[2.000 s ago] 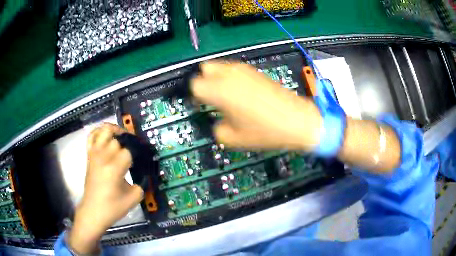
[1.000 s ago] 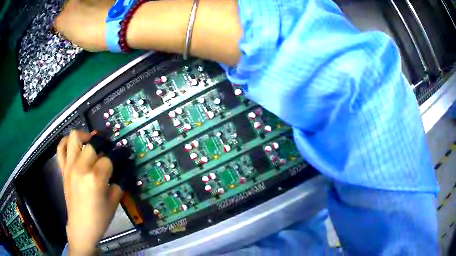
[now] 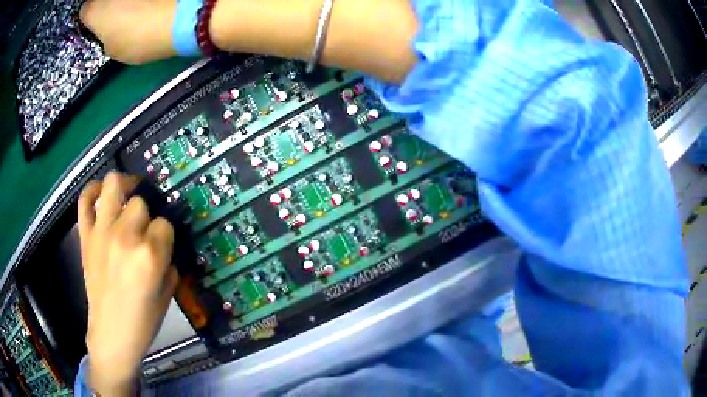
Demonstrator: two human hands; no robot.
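Observation:
A black solder pallet (image 3: 364, 283) holds rows of small green circuit boards (image 3: 316, 196) carrying white-and-red capacitors. My left hand (image 3: 128, 248) is at the pallet's left end, its fingers curled and black coverings on its fingertips over the boards' left edge; I cannot tell whether it holds anything. My right hand (image 3: 132, 31) reaches across to the upper left, its fingers at the black bin of silver capacitors (image 3: 58, 77); its fingertips are hidden or cut off, so its grip cannot be told. My right forearm and blue sleeve cover the pallet's upper right.
A green-matted bench (image 3: 97, 116) lies behind the curved conveyor rail (image 3: 66, 182). White paper (image 3: 172, 329) shows beside the pallet's left end. Another pallet (image 3: 23, 341) of boards is at the far left. Metal conveyor bars show at the upper right.
My right hand has gone from above the pallet to the capacitor bin at the upper left. My left hand stays at the pallet's left end. The view has shifted, so the yellow parts bin is out of view.

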